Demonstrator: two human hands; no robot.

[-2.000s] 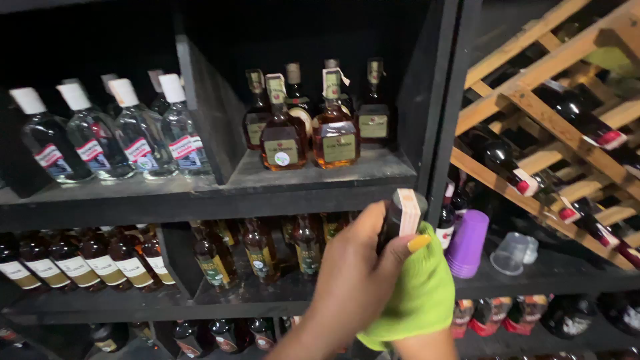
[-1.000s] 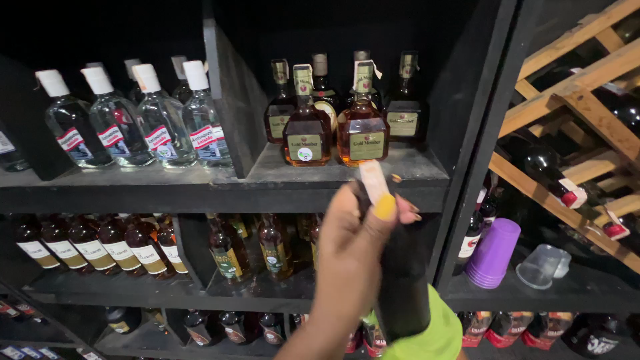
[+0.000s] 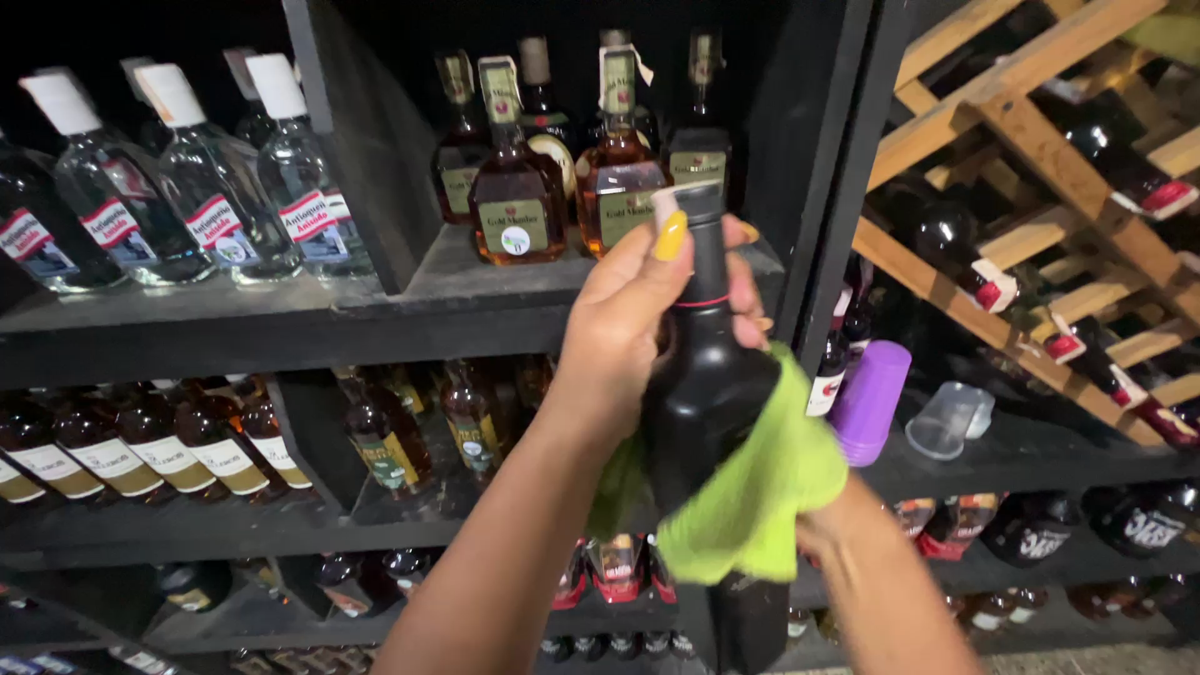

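Note:
A black glass bottle [image 3: 708, 375] with a thin red ring at its neck is held tilted in front of the shelves. My left hand [image 3: 647, 300] grips its neck, yellow-painted nails showing around it. A lime-green cloth [image 3: 759, 487] wraps the lower body of the bottle. Behind that cloth is my right hand [image 3: 825, 516], its fingers mostly hidden, pressing the cloth against the glass. Amber liquor bottles [image 3: 518, 202] with green labels stand on the shelf just behind the bottle's neck.
Black wooden shelving [image 3: 187, 328] carries clear white-capped bottles [image 3: 220, 216] at left and brown bottles [image 3: 141, 441] below. At right are stacked purple plastic cups [image 3: 872, 403], clear plastic cups [image 3: 942, 420] and a wooden lattice wine rack [image 3: 1022, 159].
The black bottle shows more of its body now, with the cloth higher up around it than one second ago. My left hand remains at the neck.

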